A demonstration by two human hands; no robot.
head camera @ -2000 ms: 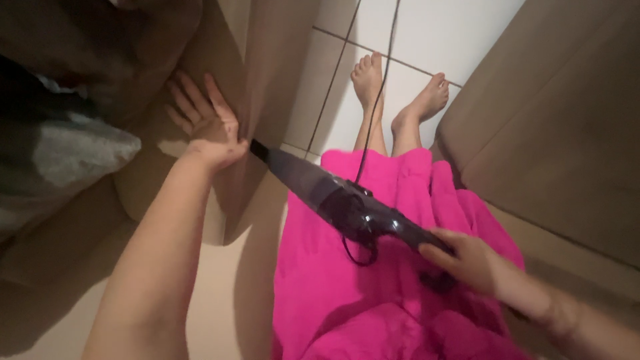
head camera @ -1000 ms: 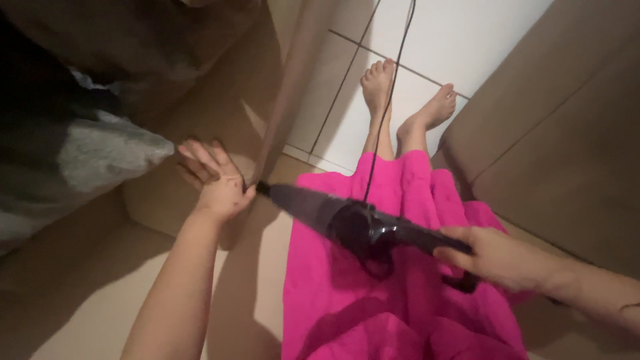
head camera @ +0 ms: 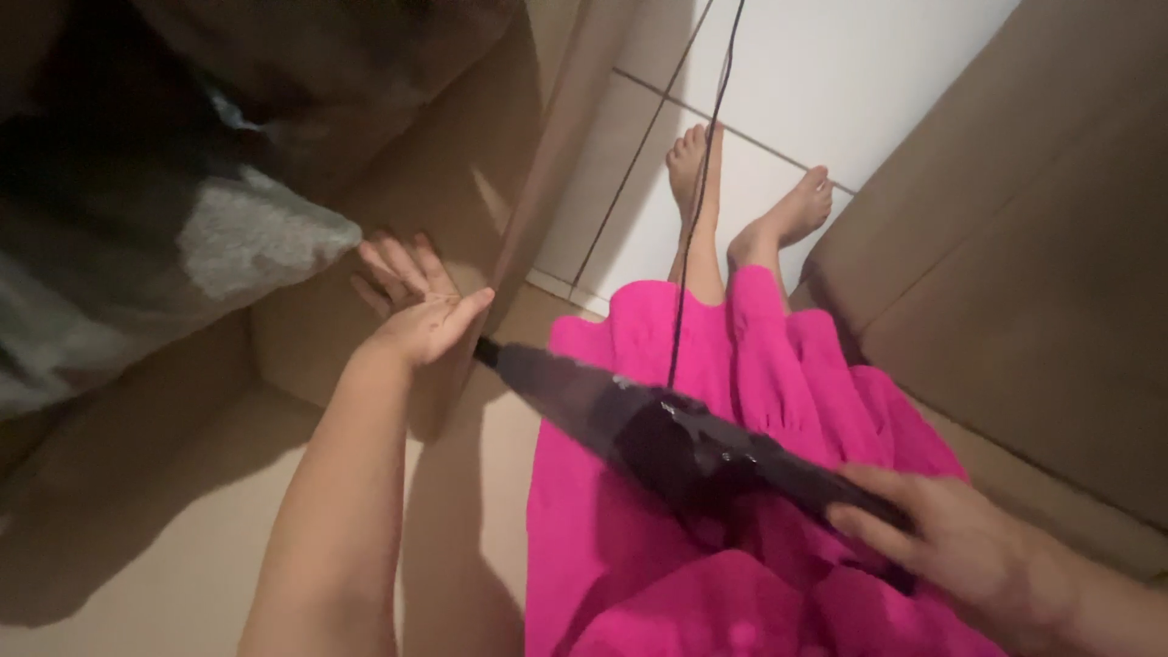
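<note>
A dark corded handheld vacuum cleaner lies slantwise across the view, above the bright pink garment on my lap. My right hand is closed around its handle at the lower right. The black nozzle points left and meets or nearly meets the edge of an upright beige panel. Just left of that tip, my left hand rests with spread fingers against the panel's beige side and holds nothing. A thin black power cord runs upward from the vacuum.
A grey-green and white cloth or cushion reaches close to my left fingertips. White floor tiles with dark joints lie under my bare feet. A brown upholstered piece of furniture stands at the right.
The nozzle has slid along the panel edge toward its near end, and my left hand has moved the same way beside it. My right hand keeps hold of the handle.
</note>
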